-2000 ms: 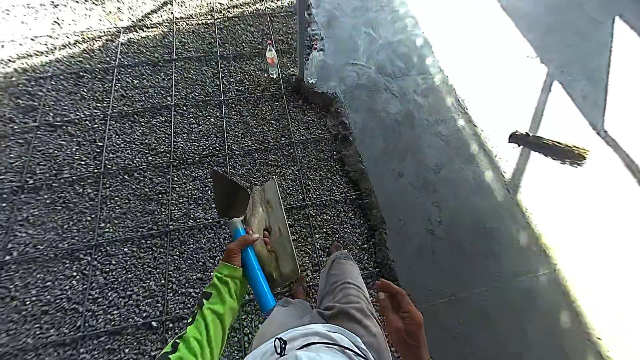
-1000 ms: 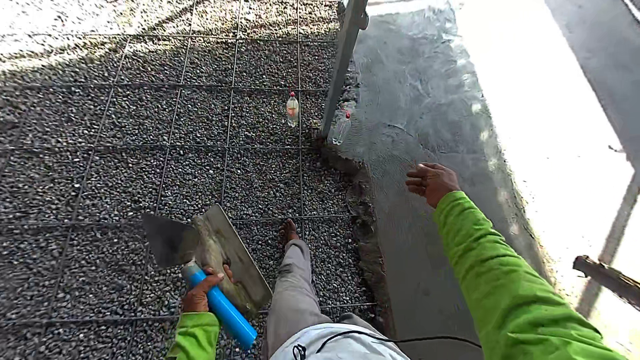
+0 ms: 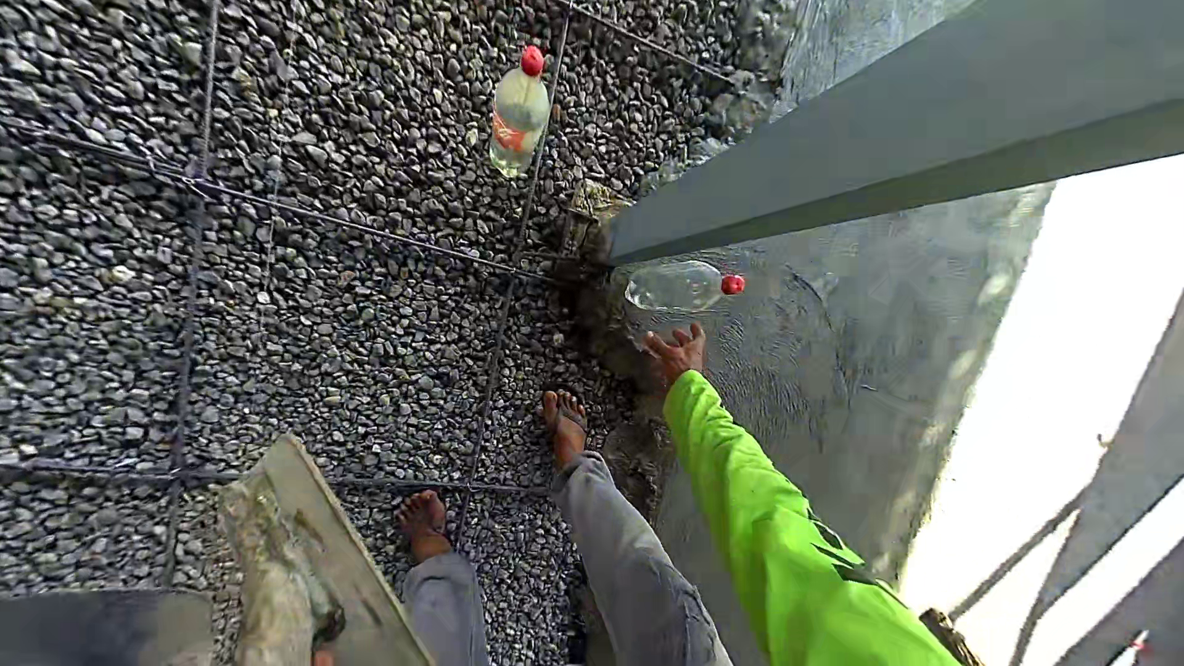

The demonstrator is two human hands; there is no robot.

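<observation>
My right hand (image 3: pixel 678 353) reaches down with fingers apart, just below a clear plastic bottle (image 3: pixel 675 286) with a red cap. That bottle lies on the wet concrete by the foot of a grey metal post (image 3: pixel 832 139). A second bottle (image 3: pixel 520 116), with a red cap and a red-orange label, is on the gravel. At the lower left, a plastering float (image 3: pixel 324 564) caked with mortar shows beside a trowel blade (image 3: pixel 102 629). Of my left hand (image 3: pixel 323 657) only a fingertip shows at the bottom edge, against the float; the rest is out of frame.
Steel reinforcing bars (image 3: pixel 370 239) cross the gravel bed (image 3: pixel 388 361) in a grid. A rough concrete edge (image 3: pixel 638 462) runs between gravel and smoothed concrete (image 3: pixel 786 435). My bare feet (image 3: pixel 564 425) stand on the gravel. A brush-like object (image 3: pixel 948 638) shows at the lower right.
The view has moved much closer to the post and bottles. My right hand, low near my leg at first, has reached out beside the lying bottle. The blue handle has left the view.
</observation>
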